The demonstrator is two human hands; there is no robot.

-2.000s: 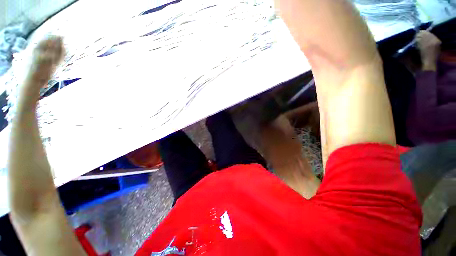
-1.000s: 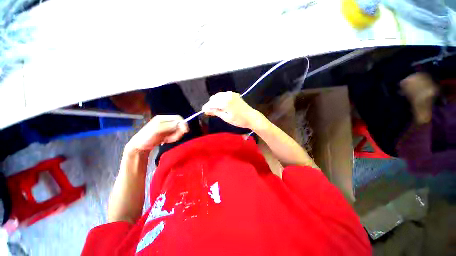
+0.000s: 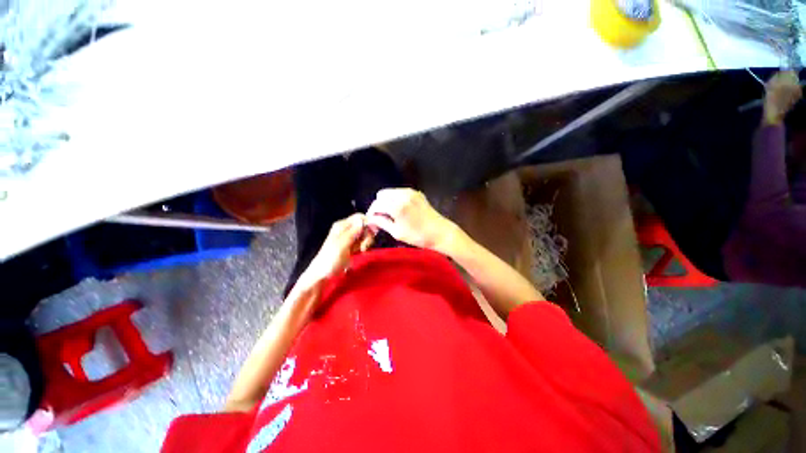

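Observation:
My left hand point(image 3: 345, 245) and my right hand point(image 3: 406, 215) are together above my lap, just past the hem of my red shirt. Their fingertips meet. A small pale bit of cable point(image 3: 369, 226) shows between the fingertips; the rest of it is hidden by the fingers or too small to make out. Both hands have their fingers closed on it.
The white table point(image 3: 265, 97) crosses the top, with pale strands point(image 3: 31, 97) at left and a yellow round item point(image 3: 626, 23) at right. An open carton point(image 3: 610, 257) holds tangled loops. A red stool point(image 3: 106, 361) stands left. A person in purple point(image 3: 769, 203) sits at right.
My hands have drawn together from either side of a taut cable. The long loop of cable beyond my right hand no longer shows. Earlier, both arms were stretched over the table.

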